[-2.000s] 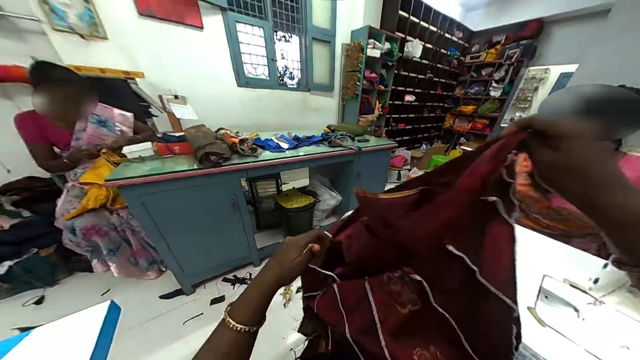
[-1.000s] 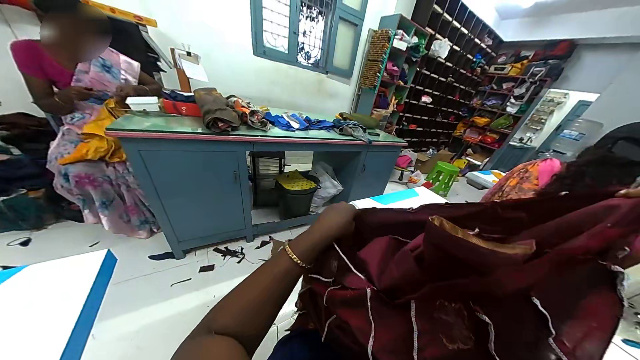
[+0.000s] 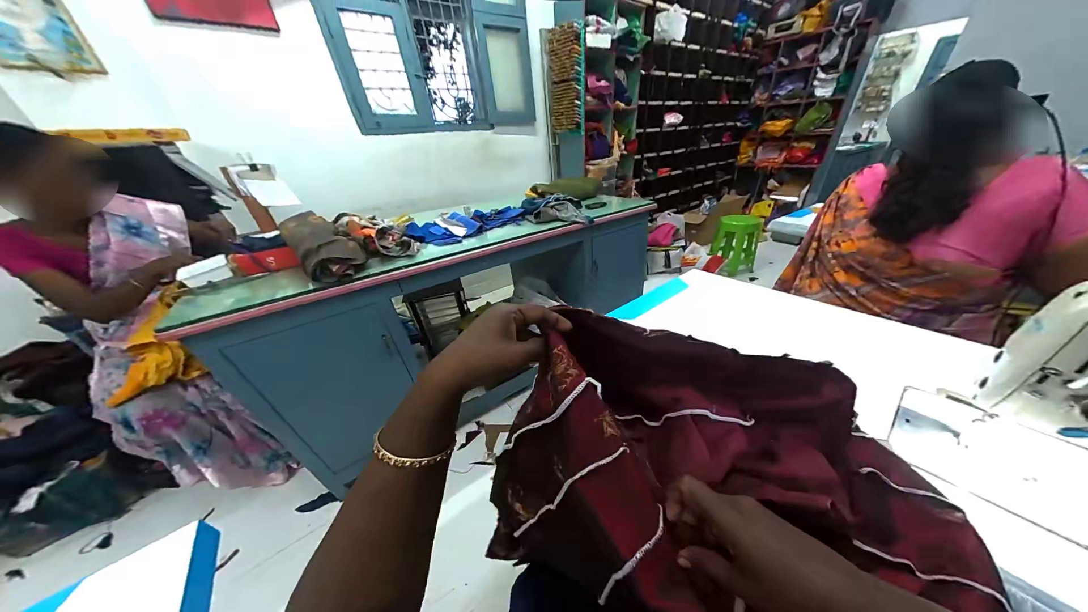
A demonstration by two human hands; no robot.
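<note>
A maroon fabric piece (image 3: 739, 459) with gold motifs and white overlocked seam edges hangs between my hands, over the near side of the white sewing table (image 3: 765, 319). My left hand (image 3: 501, 344), a gold bangle on its wrist, pinches the cloth's upper left edge between thumb and fingers. Lower and to the right, my right hand (image 3: 722, 527) grips a fold near the middle of the cloth; its fingertips are partly hidden by the fabric. A white sewing machine (image 3: 1045, 365) stands on the table at the right.
A blue counter (image 3: 314, 374) holds rolled cloth (image 3: 323, 246) and blue fabric pieces (image 3: 467, 223). One person stands left of it; another sits across the table. A green stool (image 3: 737, 242) is behind the table. Another white tabletop (image 3: 127, 569) is at lower left. Scraps lie on the floor.
My right hand has come from the upper right down to the middle of the cloth. The maroon fabric, earlier spread wide to the right, now hangs in folds. The view has shifted.
</note>
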